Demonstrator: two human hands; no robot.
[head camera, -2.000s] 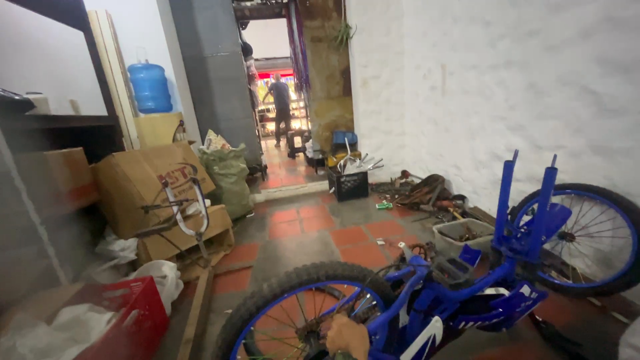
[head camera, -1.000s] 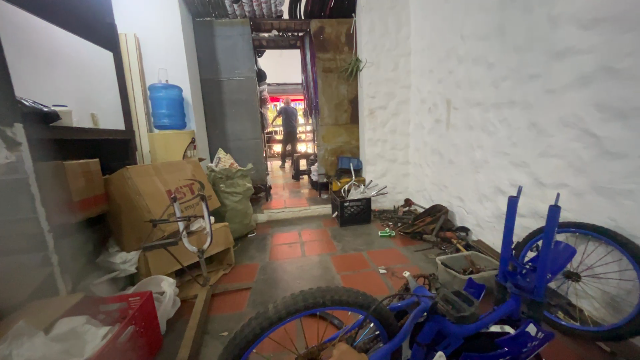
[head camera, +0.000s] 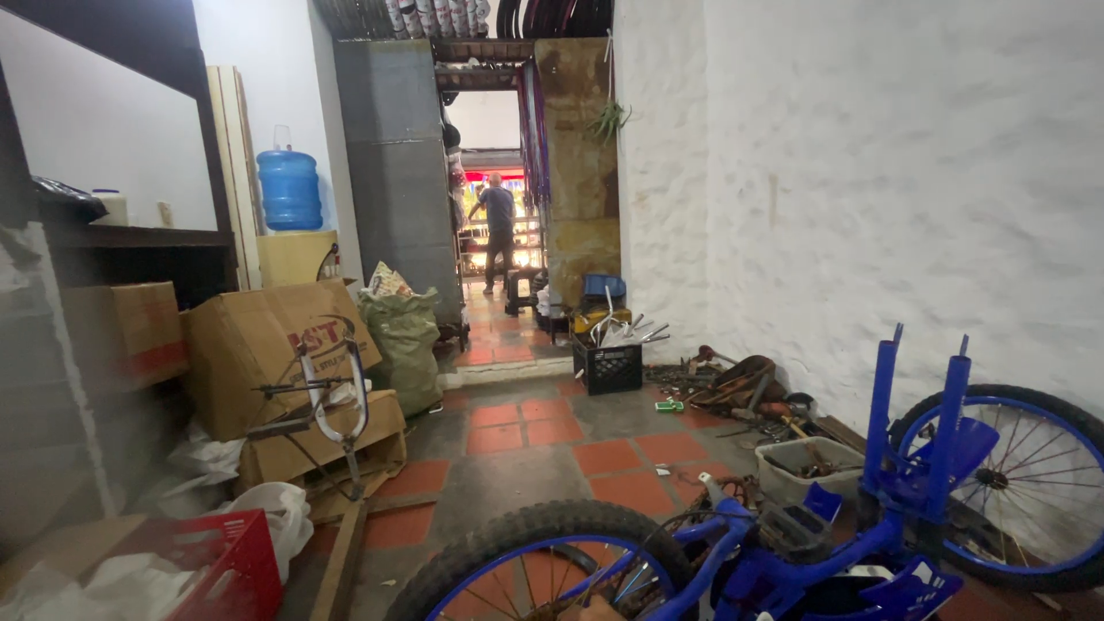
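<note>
A blue bicycle frame (head camera: 720, 552) lies at the lower right, its blue fork (head camera: 910, 440) pointing up. A wheel with a knobby black tire (head camera: 552, 517) and blue rim fills the bottom centre. Against the white wall leans a second blue-rimmed wheel (head camera: 1026, 483). Part of a hand (head camera: 591, 611) shows at the bottom edge, behind the spokes of the near wheel; which hand it is, its fingers and anything it holds cannot be made out. No other hand is in view.
A grey plastic bin (head camera: 811, 466) of parts and a heap of tools (head camera: 742, 388) lie along the right wall. Further back is a black crate (head camera: 608, 366). Cardboard boxes (head camera: 276, 345), a wooden beam (head camera: 341, 561) and a red crate (head camera: 233, 569) occupy the left. A person (head camera: 496, 224) stands beyond the doorway.
The view has tilted upward. The hand beside the near wheel, plainer two seconds ago, now shows only slightly at the bottom edge.
</note>
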